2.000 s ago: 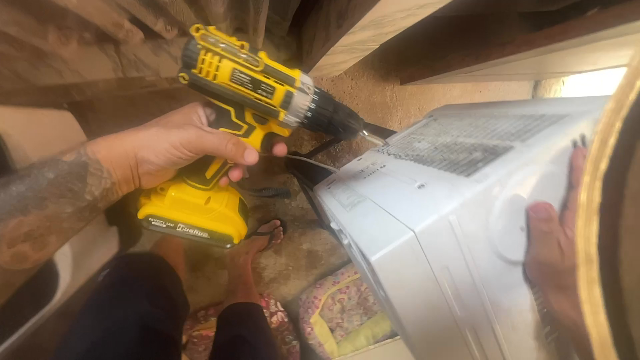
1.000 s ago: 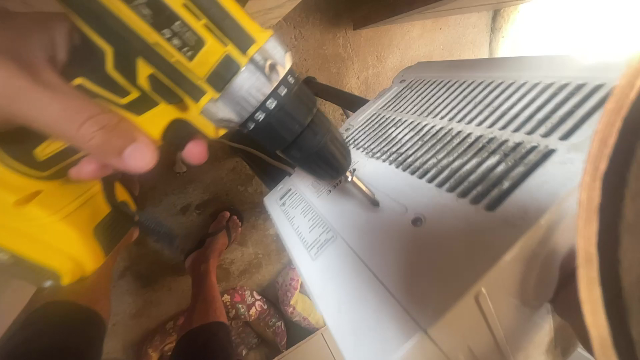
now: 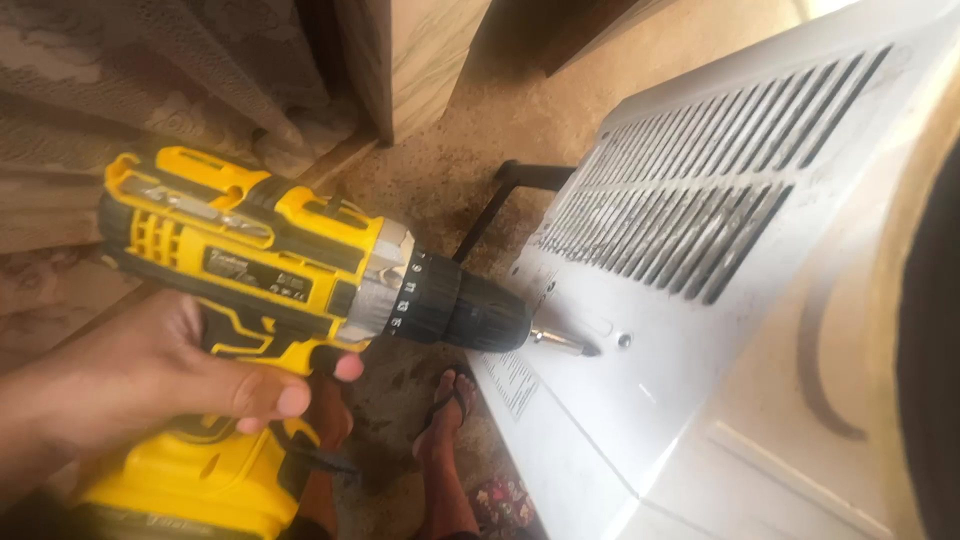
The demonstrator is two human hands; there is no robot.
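My left hand (image 3: 187,375) grips the handle of a yellow and black cordless drill (image 3: 300,262), a finger at its trigger. From the black chuck (image 3: 487,311) a metal driver bit (image 3: 562,341) points right, over the white vented metal panel of an appliance (image 3: 675,360). The bit's tip is close to a screw (image 3: 624,341) in the panel; whether it touches the panel I cannot tell. Slotted vents (image 3: 660,217) lie above the screw, and a printed label (image 3: 514,382) is near the lower left edge. My right hand is out of view.
A blurred round rim (image 3: 911,187) crosses the right edge. A black metal bar (image 3: 487,214) stands behind the appliance. A patterned curtain (image 3: 165,90) hangs at upper left beside a marbled panel (image 3: 420,60). A sandaled foot (image 3: 450,401) and floral cloth (image 3: 501,504) are below.
Two seconds ago my right hand rested on the appliance's side; it no longer shows. The view has moved closer to the vents. The drill stays in my left hand.
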